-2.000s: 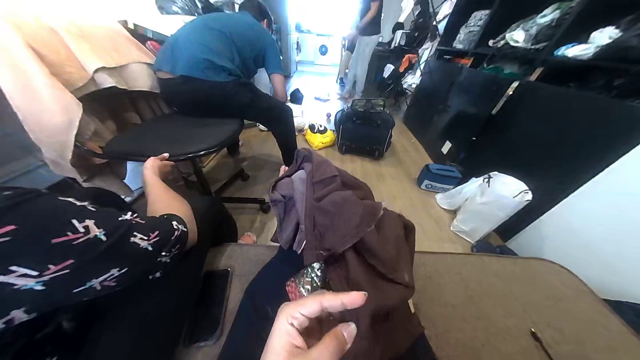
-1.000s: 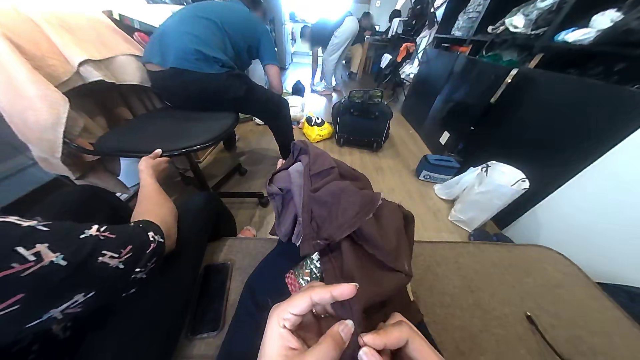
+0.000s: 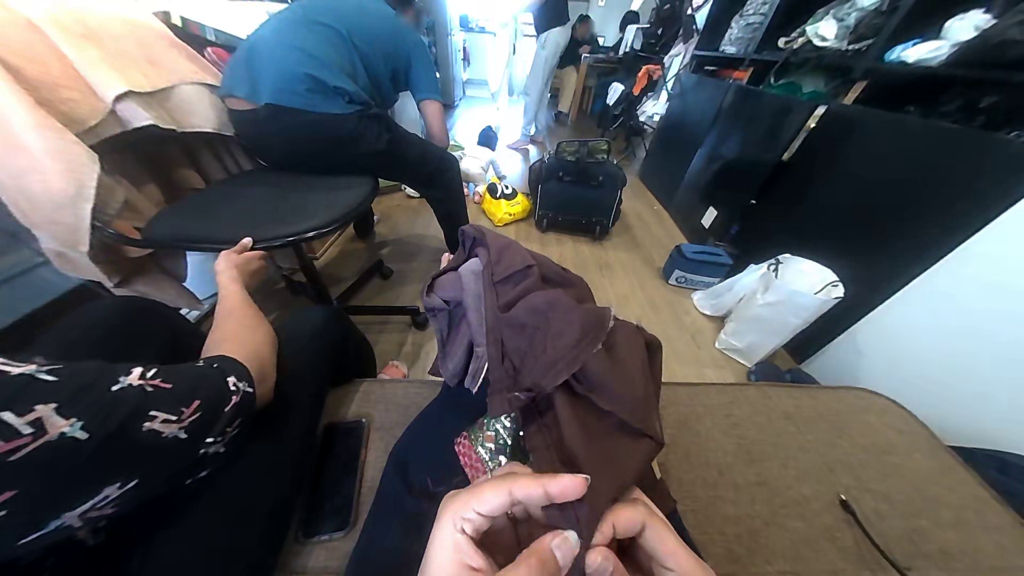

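Observation:
A dark brown cloth garment (image 3: 552, 336) lies bunched over my lap, its paler lining turned out at the left. My left hand (image 3: 508, 520) is at the bottom centre, thumb and forefinger curved apart, with the cloth behind them; whether its other fingers grip it is hidden. Just to its right, my right hand (image 3: 640, 536) has its fingertips pinched on the edge of the brown cloth. A shiny patterned packet or piece of fabric (image 3: 492, 444) in green and pink shows beneath the garment, above my left hand.
A phone (image 3: 334, 480) and a cable (image 3: 868, 532) lie on the brown upholstered seat (image 3: 752, 456). A person in a patterned top sits at left, hand on a black chair (image 3: 264, 204). Another person bends beyond. A black suitcase (image 3: 578, 196), yellow bag (image 3: 506, 204) and white bag (image 3: 780, 308) stand on the floor.
My right hand, not seen two seconds ago, has come in beside my left hand at the cloth's edge. In the background, a person who was bent over one second ago stands more upright.

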